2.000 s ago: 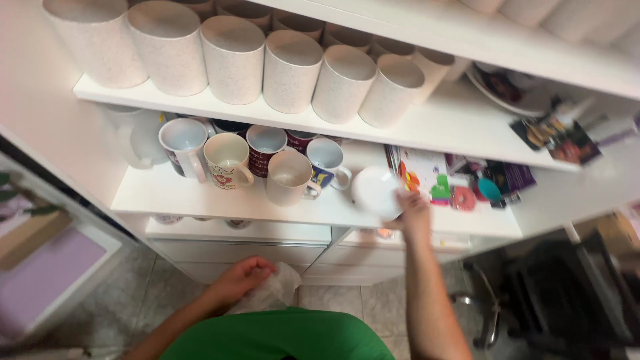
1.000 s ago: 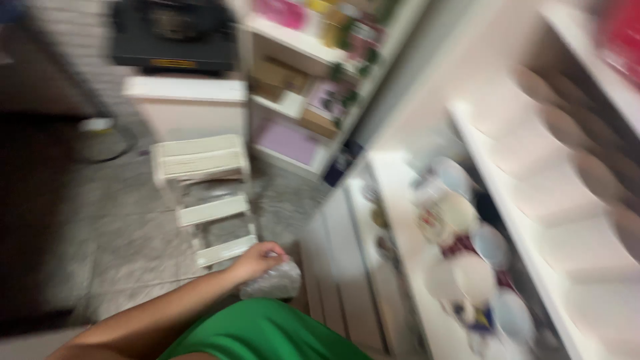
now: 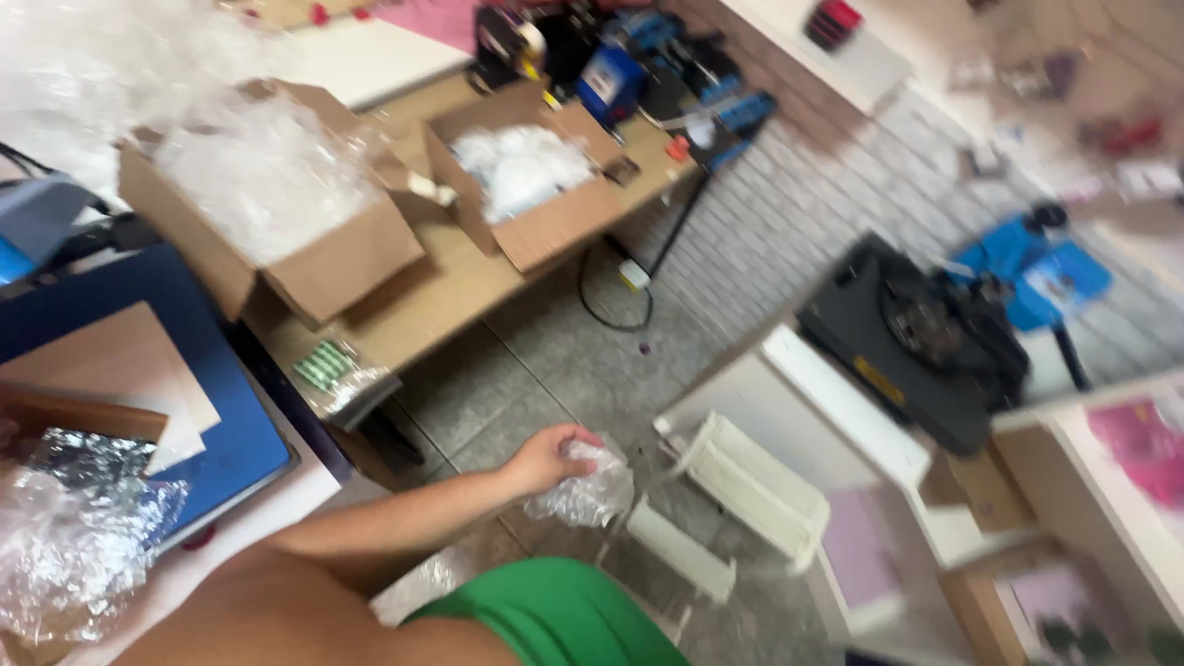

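My left hand [image 3: 553, 460] is closed on a crumpled piece of clear plastic wrap [image 3: 592, 486], held over the tiled floor in front of my green shirt. My right hand is out of the frame. Beyond the left hand, on a wooden table, stand an open cardboard box [image 3: 342, 254] heaped with clear plastic wrap and a smaller open cardboard box [image 3: 564, 231] with white, bagged-looking contents. A small green-and-white packet [image 3: 324, 365] lies at the table's near corner.
A white folding step stool [image 3: 758, 486] stands right of my left hand. At left, a blue flat-topped surface [image 3: 250, 444] bears sheets and crumpled plastic. A black machine [image 3: 888, 361] rests on a white cabinet at right. A cable [image 3: 583, 296] loops down beside the table. White shelving is at lower right.
The view has swung far from the mug shelves to the table with boxes. My right hand, which held a white round item at the shelf, has left view. My left hand still holds the plastic.
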